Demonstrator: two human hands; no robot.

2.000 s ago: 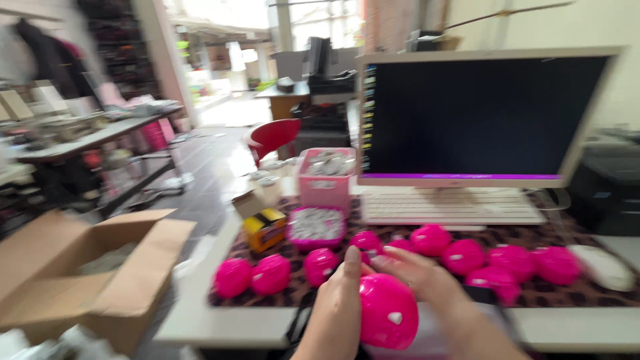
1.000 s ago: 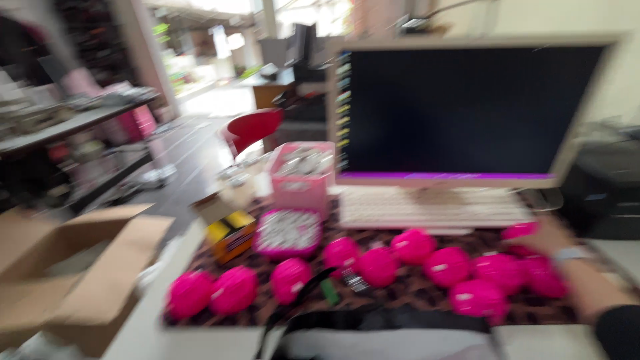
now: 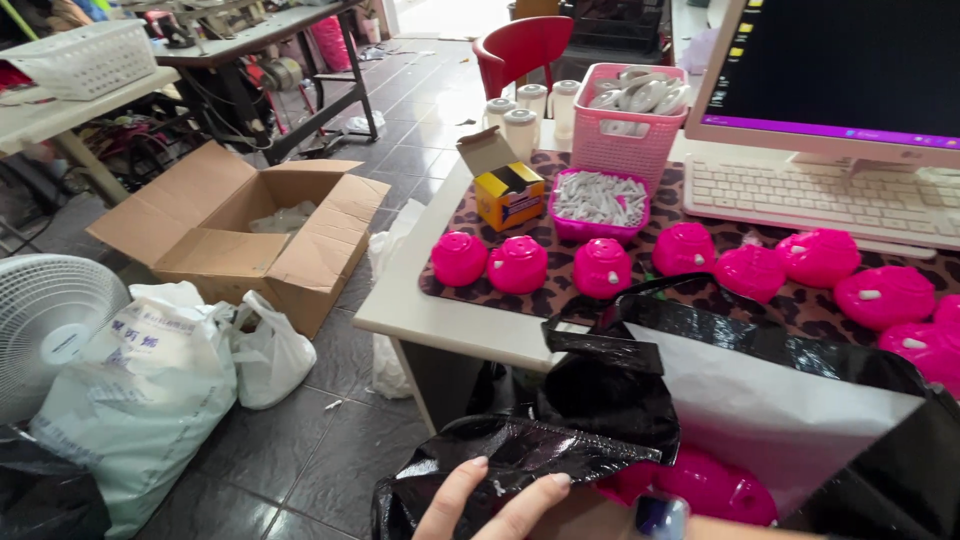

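Note:
Two fingers of my left hand [image 3: 491, 502] lie spread on the black plastic bag [image 3: 525, 442] at the bottom; the thumb is out of sight. My right hand [image 3: 592, 521], with a watch at its wrist, comes from the right at the bag's mouth, largely hidden, so its grasp cannot be told. Just above the watch, pink rounded plastic parts [image 3: 712, 484] lie inside the bag against its pale inner face. More pink parts [image 3: 519, 265] with small white pegs stand along a leopard-print mat [image 3: 551, 300]. Behind them is a magenta tray of white pegs [image 3: 600, 206].
A yellow box [image 3: 510, 199], lidded bottles [image 3: 519, 131] and a pink basket of white parts [image 3: 626, 142] stand behind. The keyboard [image 3: 825, 199] and monitor [image 3: 817, 75] are right. On the floor left are an open carton [image 3: 217, 251], filled bags [image 3: 142, 397] and a fan [image 3: 56, 330].
Two seconds ago both hands were around a pink part; one second ago my right hand was at a pink part on the mat's right. Now both are at the bag. The view has turned left and down.

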